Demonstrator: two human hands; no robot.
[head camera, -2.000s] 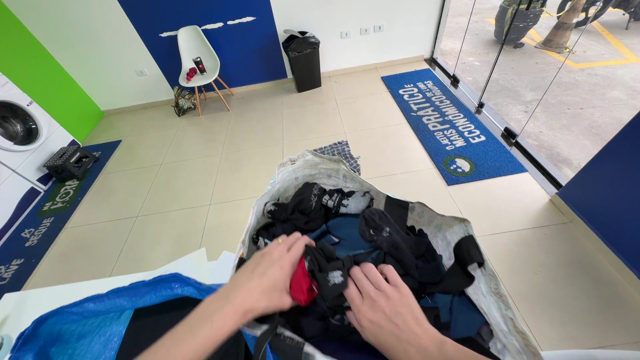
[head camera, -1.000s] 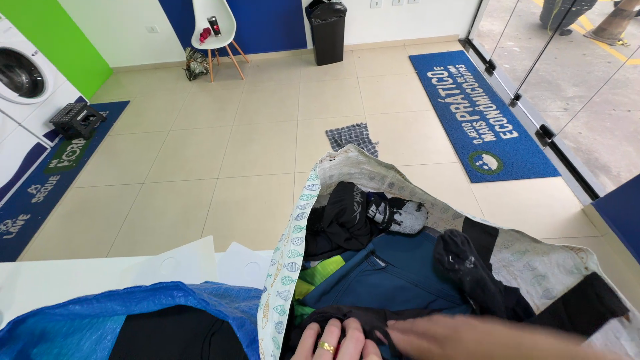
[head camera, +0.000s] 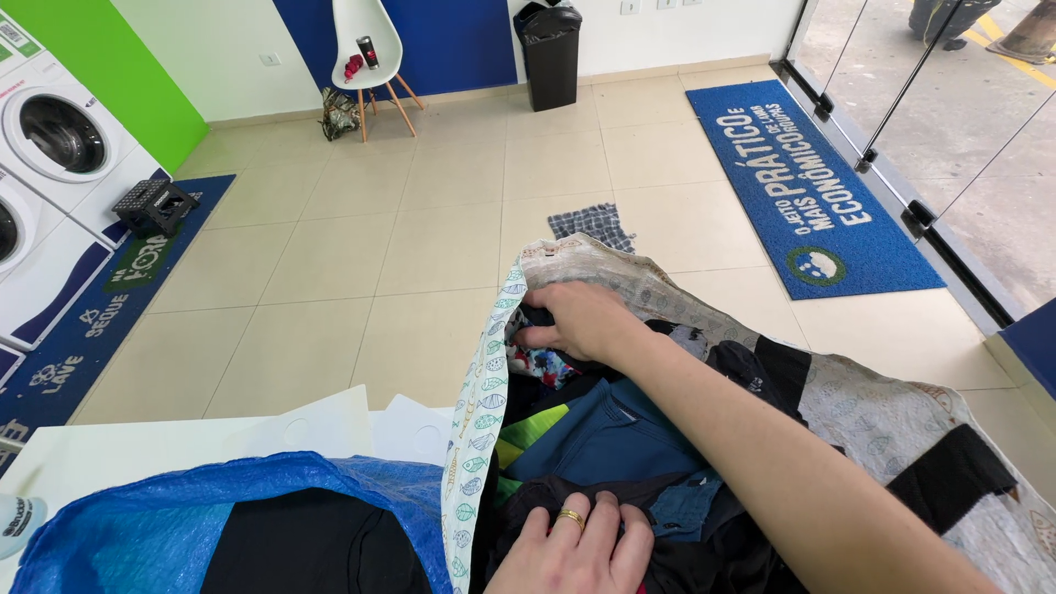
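A white bag with a fish print (head camera: 480, 412) stands open before me, full of mostly dark clothes. My right hand (head camera: 577, 318) reaches to its far left corner, fingers curled at a floral-print cloth (head camera: 540, 363) and dark fabric; whether it grips them is unclear. At the near side my left hand (head camera: 573, 540), a gold ring on one finger, lies bent over dark clothing (head camera: 528, 503). Between the hands is a dark blue garment (head camera: 610, 437), beside a bright green one (head camera: 532, 429). A blue bag (head camera: 272, 470) to the left holds black fabric (head camera: 305, 544).
Under the blue bag is a white table (head camera: 148, 437) with a bottle (head camera: 18, 524) at its left. A checked cloth (head camera: 590, 224) and a blue mat (head camera: 817, 190) lie on the floor. Further off are a white chair (head camera: 371, 70), a black bin (head camera: 551, 66), washing machines (head camera: 62, 136) and a black crate (head camera: 153, 206).
Two seconds ago both hands were over the middle of the bag, near a red item and black clothes. My right hand has moved to the far left corner, and the dark blue garment is more exposed.
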